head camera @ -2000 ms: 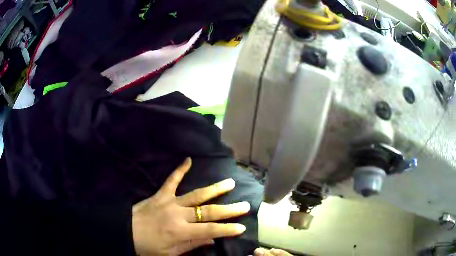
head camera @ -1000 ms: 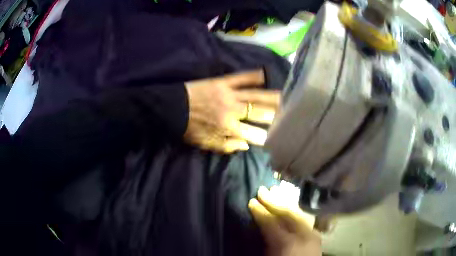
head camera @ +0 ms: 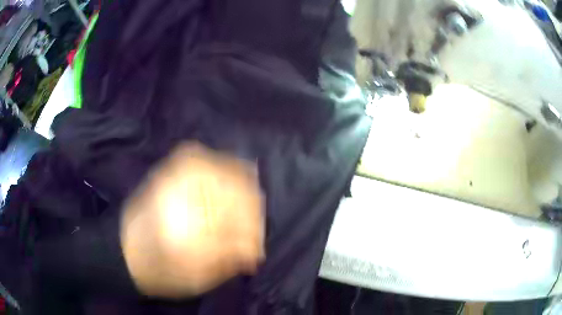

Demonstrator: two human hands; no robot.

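Observation:
The dark garment (head camera: 283, 80) lies in folds over the left and middle of the view, and its edge reaches the lit area beside the sewing machine head (head camera: 394, 31). A neon green band (head camera: 78, 67) shows at its upper left. My left hand (head camera: 194, 221) is strongly blurred over the lower part of the garment. Its fingers look bunched, but whether they grip cloth cannot be told. My right hand is not in view.
The cream machine bed (head camera: 450, 154) and white table edge (head camera: 431, 246) extend to the right. Mixed cloth and clutter (head camera: 31, 67) stand at the upper left. A small tan patch at the bottom edge is unclear.
The view has shifted, with the machine head now higher in the picture. My left hand has moved down and left, away from the head. My right hand has left the view.

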